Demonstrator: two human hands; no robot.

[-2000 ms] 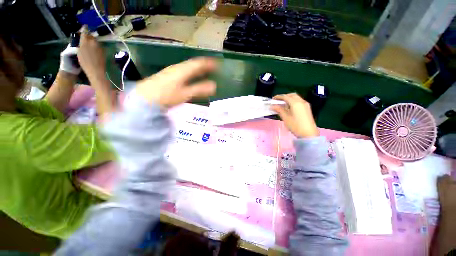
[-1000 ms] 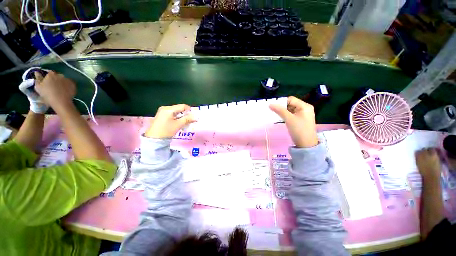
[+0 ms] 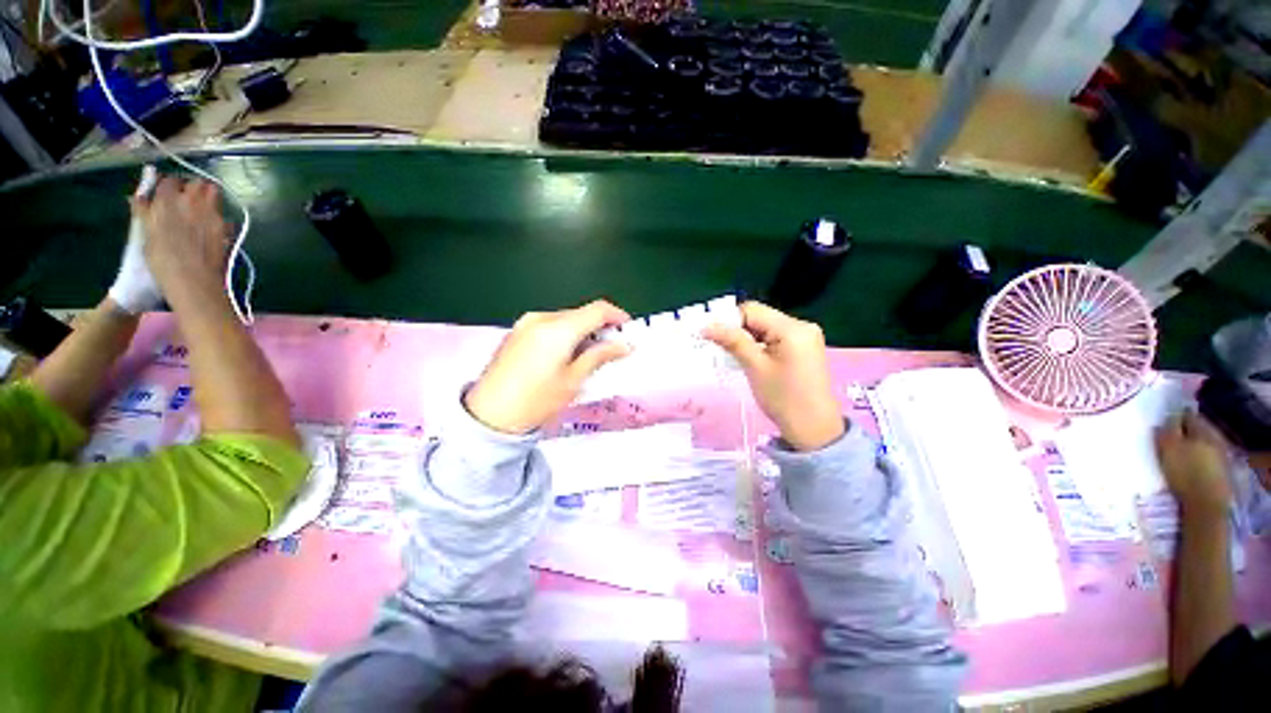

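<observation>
A white label strip (image 3: 666,329) with small dark marks along its upper edge is held up over the bench edge near the belt. My left hand (image 3: 547,368) pinches its left end between thumb and fingers. My right hand (image 3: 781,365) pinches its right end. Only a short part shows between the hands; whether it is folded or bent cannot be told. Black cylinders stand or lean on the green conveyor belt (image 3: 474,223): one (image 3: 814,259) with a white patch beyond my right hand, one (image 3: 951,283) further right, and one (image 3: 349,234) without a visible patch at left.
Loose white strips (image 3: 620,457) lie on the pink bench (image 3: 376,592). A label stack (image 3: 983,502) and pink fan (image 3: 1066,339) are at right. A neighbour in green (image 3: 140,488) with a white glove is at left; another person's arm (image 3: 1202,529) is at right. A black parts tray (image 3: 704,91) is beyond.
My left hand came down and took the strip's left end; both hands are now closer together. The patched cylinders shifted right along the belt. The view turned slightly.
</observation>
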